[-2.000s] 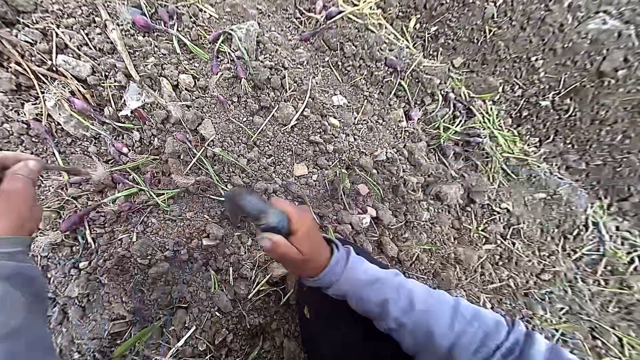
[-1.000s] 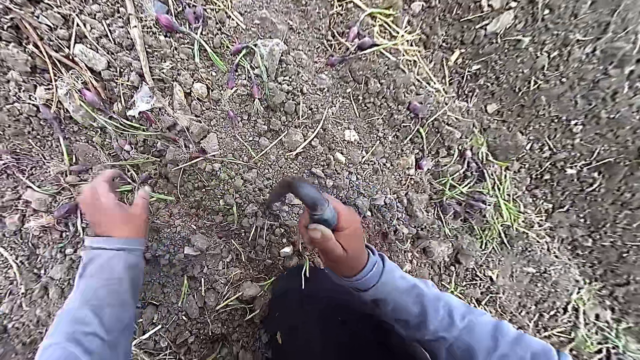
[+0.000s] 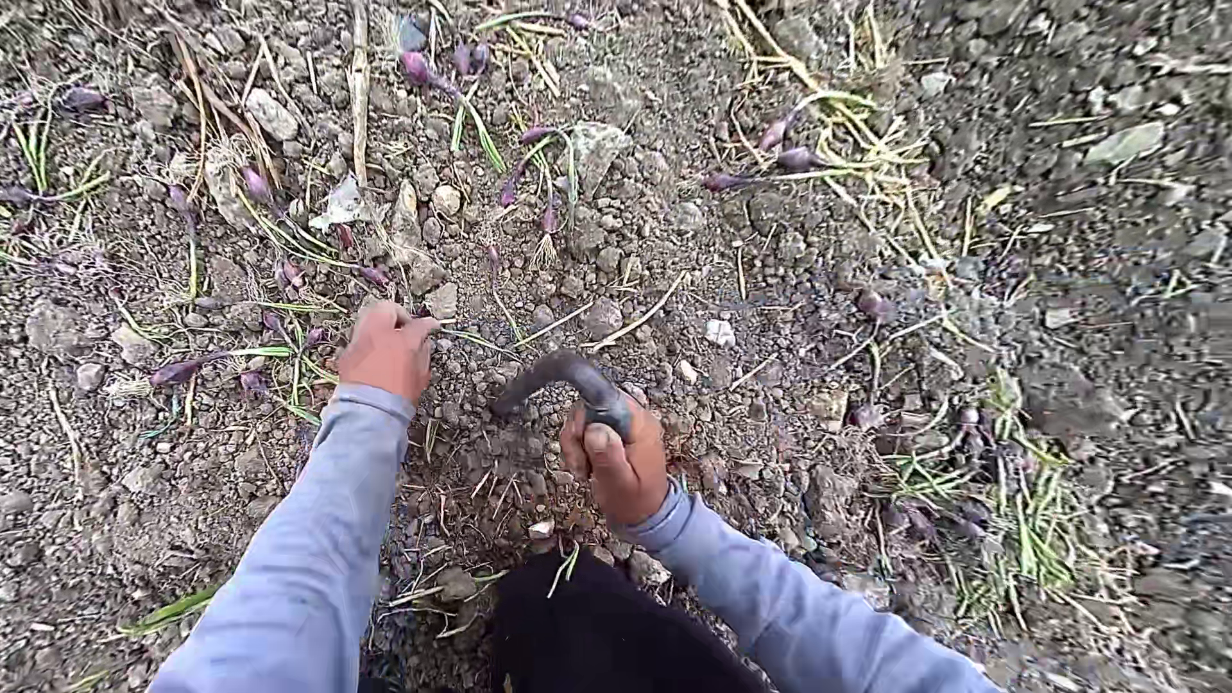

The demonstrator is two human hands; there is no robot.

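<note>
My right hand (image 3: 621, 457) is closed around the handle of a curved dark metal hand tool (image 3: 563, 375), whose hooked tip points left just above the soil. To its left, my left hand (image 3: 387, 348) reaches down to the ground with fingers bent; a small purple bulb with green leaves (image 3: 472, 337) lies at its fingertips, and whether it is gripped cannot be told. Purple onion bulbs (image 3: 183, 371) with green tops lie left of that hand. More purple bulbs (image 3: 416, 67) are scattered above it, roots showing on some.
Cloddy soil with stones (image 3: 271, 115) and dry stalks (image 3: 360, 91) surrounds the hands. A heap of bulbs with green leaves (image 3: 1030, 520) lies at the right, another small group (image 3: 799, 159) at the upper right. My dark-clothed leg (image 3: 597, 635) is at the bottom.
My left hand has moved right from the left edge, and the root-like thing it held two seconds ago is no longer seen in it. My right hand still holds the hooked tool.
</note>
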